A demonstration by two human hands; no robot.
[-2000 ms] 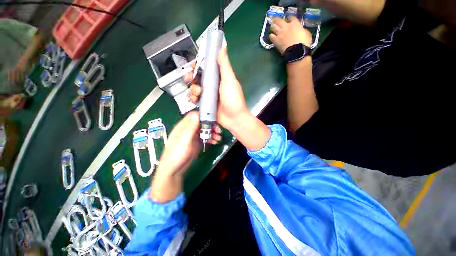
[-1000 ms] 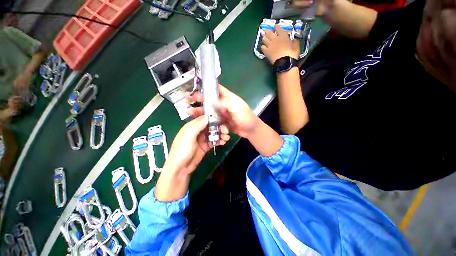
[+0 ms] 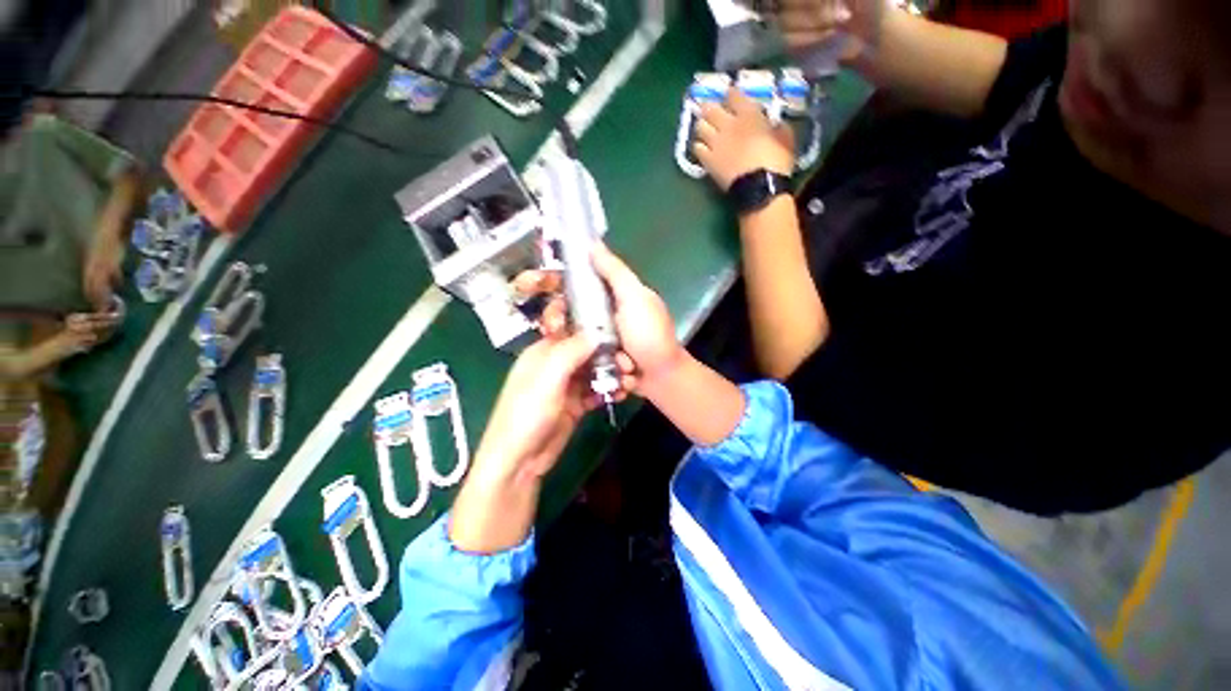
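Observation:
My right hand [image 3: 635,324] is closed around a grey electric screwdriver [image 3: 581,263], its narrow tip pointing down toward me. My left hand [image 3: 540,392] is at the lower end of the screwdriver, beside its tip, fingers bent; whether it holds something there is hidden. The silver screw feeder [image 3: 473,223] stands just beyond my hands, its top open. White loop-shaped units with blue bands [image 3: 401,452] lie left of my hands, and a pile of them [image 3: 290,621] is at the lower left.
A pale rail [image 3: 331,421] divides the green surface [image 3: 331,317]. More loops lie across it. A red compartment tray [image 3: 270,115] is at the upper left. A person's hand with a watch [image 3: 749,149] rests on units at the upper right. Another person is at the left edge.
The view has shifted, so the bench things sit lower in the picture. The loops across the rail have moved relative to the rail. My hands stay together at the screwdriver.

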